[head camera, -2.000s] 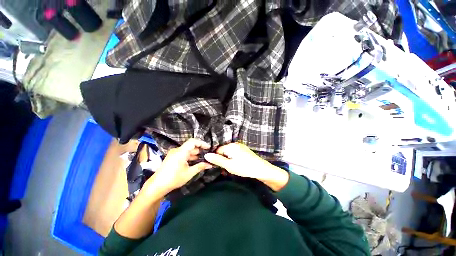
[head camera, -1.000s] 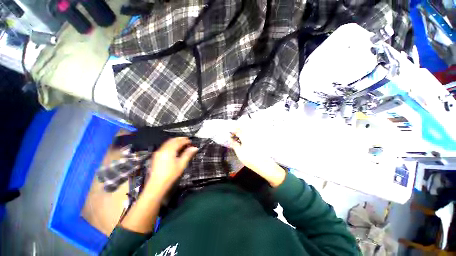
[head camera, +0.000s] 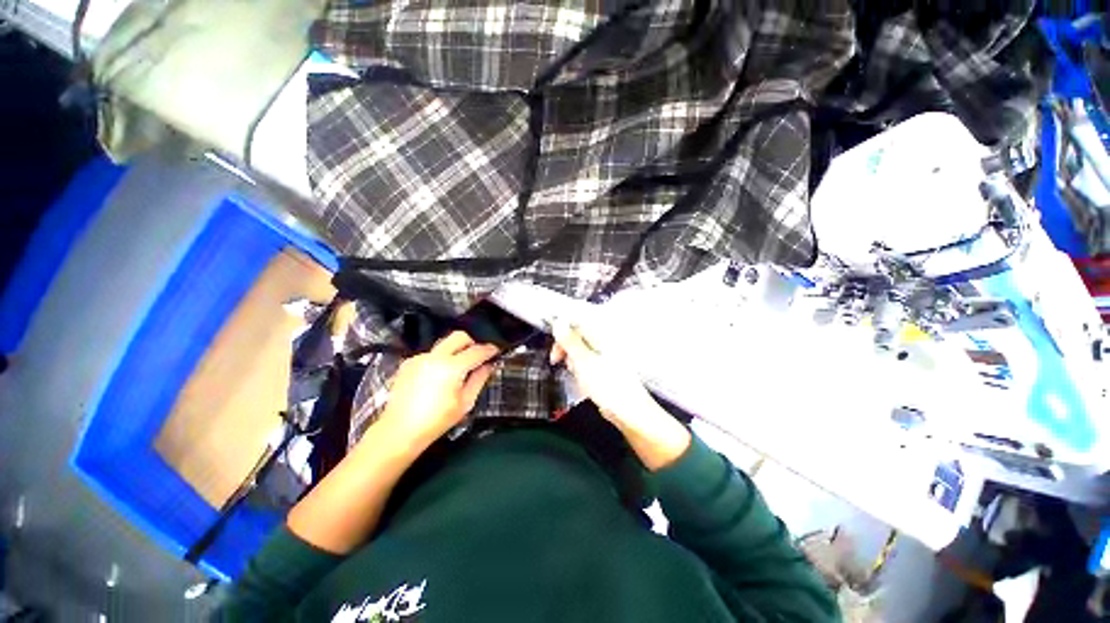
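The plaid garment body (head camera: 657, 158), black, grey and white check with dark bands along its seams, is spread over the table behind my hands, and part of it hangs into my lap. My left hand (head camera: 444, 380) is bare and pinches a dark edge of the cloth at the table's front edge. My right hand (head camera: 596, 383) is just to its right, at the white table edge. Its fingertips are close to the same dark strip; whether they grip it is too blurred to tell. The white sewing machine head (head camera: 907, 183) stands to the right.
The shiny needle area (head camera: 883, 298) is right of the cloth. A blue bin (head camera: 122, 402) with brown cardboard and cloth scraps stands on the floor at the left. Khaki cloth (head camera: 195, 73) lies at the upper left. The white table's front edge (head camera: 791, 456) runs beside my right forearm.
The black panel is no longer spread at the left, and the plaid panels now lie flatter. My hands first moved apart, then closer together at the table edge. The view has shifted.
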